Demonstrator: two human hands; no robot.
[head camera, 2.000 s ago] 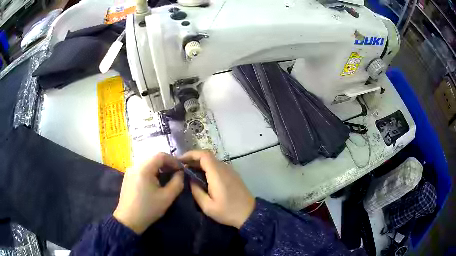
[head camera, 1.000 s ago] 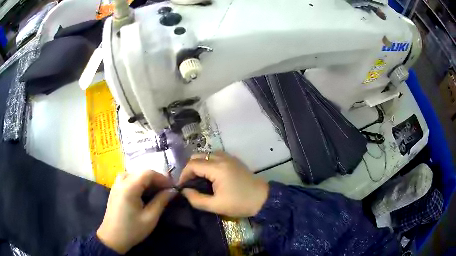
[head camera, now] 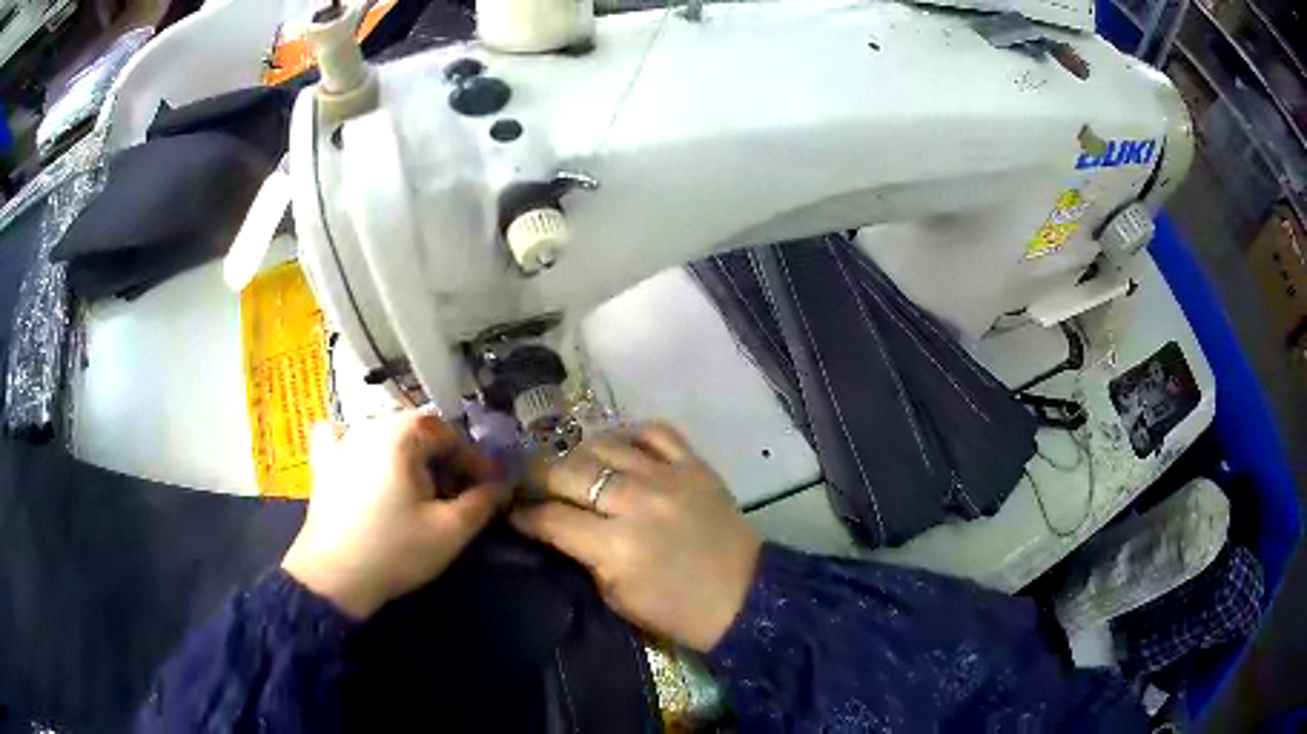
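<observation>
A large black cloth (head camera: 158, 588) lies across the front and left of the table and under both hands. My left hand (head camera: 394, 502) pinches its edge just in front of the needle area. My right hand (head camera: 645, 523), with a ring on one finger, lies on the cloth beside it, fingers nearly touching the left hand's. The white sewing machine (head camera: 745, 129) stands over the work. The presser foot and needle are mostly hidden by the machine head and the fingers. The cloth edge between the fingers is blurred.
Fanned dark strips (head camera: 889, 387) with pale lines lie right of the needle under the arm. A yellow label (head camera: 283, 380) is on the table at left. Dark cloth (head camera: 172, 194) lies behind it. Checked covers (head camera: 1147, 559) and a blue bin (head camera: 1247, 516) are at the right.
Both hands have moved forward with the cloth edge, closer to the needle. My right hand has turned flatter, and its fingers now reach forward beside the machine head.
</observation>
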